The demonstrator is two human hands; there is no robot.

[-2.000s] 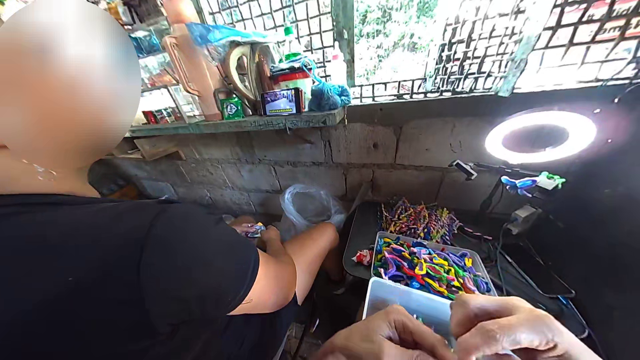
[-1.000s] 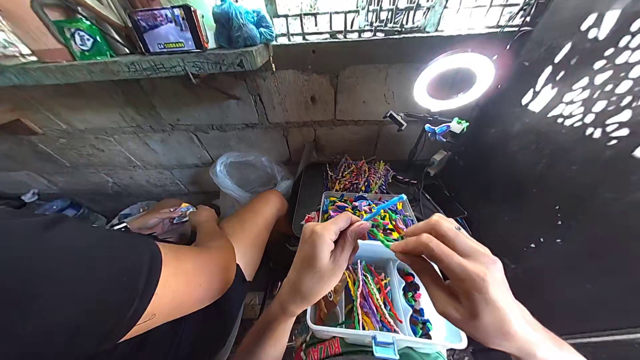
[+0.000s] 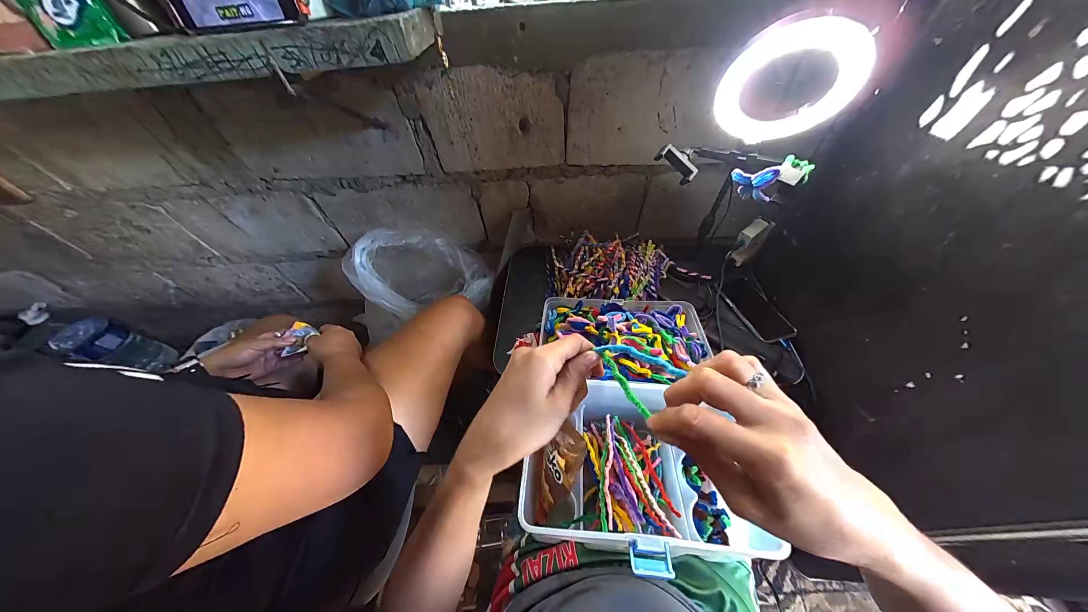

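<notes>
My left hand [image 3: 535, 395] pinches the ends of a light blue fuzzy strand [image 3: 642, 352] and a green fuzzy strand [image 3: 627, 389] between thumb and fingers. At the right, my right hand [image 3: 744, 442], with a ring on one finger, has its fingertips on the lower end of the green strand; the blue strand runs toward the same hand. Below the hands lies an open plastic case [image 3: 586, 534] on my lap, holding loose multicoloured strands [image 3: 625, 480] and, in a side compartment, small dark fuzzy pieces [image 3: 710, 510]. Its other half holds a heap of short looped coloured pieces [image 3: 595, 323].
Twisted multicoloured strands [image 3: 608, 265] lie behind the case. A lit ring light [image 3: 795, 76], a phone [image 3: 761, 310] and cables stand or lie at the right. A person [image 3: 314, 433] sits close at my left, beside a clear plastic bag [image 3: 416, 268]. A block wall is ahead.
The view has swung down and right since two seconds ago. Compared with one second ago, my hands are farther apart, with the green strand stretched between them.
</notes>
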